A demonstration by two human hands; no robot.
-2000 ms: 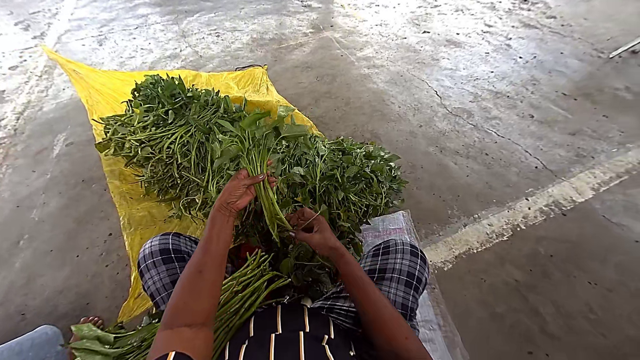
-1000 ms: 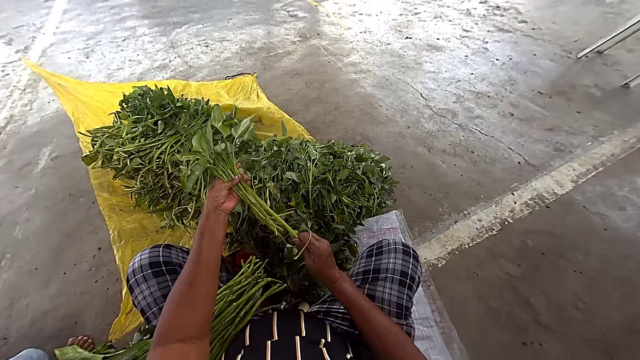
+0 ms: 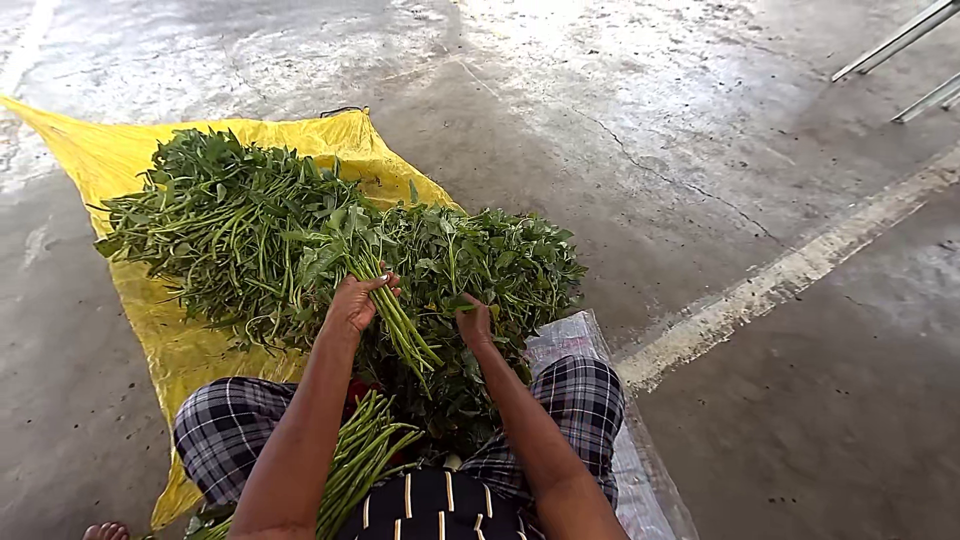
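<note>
My left hand (image 3: 364,298) is closed round a bunch of long-stemmed leafy greens (image 3: 394,319), its leaves pointing up and left and its cut stems down and right. To the right, my right hand (image 3: 475,321) is at the near side of a heap of leafy greens (image 3: 502,259), with a green leaf at its fingertips; whether it grips the leaf is not clear. A larger heap of greens (image 3: 232,217) lies on a yellow plastic sheet (image 3: 180,330). More bare stems (image 3: 360,457) lie by my left forearm, between my legs.
A whitish woven plastic sack (image 3: 574,337) lies under and beside my right knee. The concrete floor (image 3: 712,247) has a crack and a worn pale line. Metal legs (image 3: 896,41) stand at the upper right. Part of a bare foot (image 3: 106,532) shows at the lower left.
My right hand has moved away from the stem ends of the held bunch, rightward to the heap. My left hand keeps its hold on the bunch.
</note>
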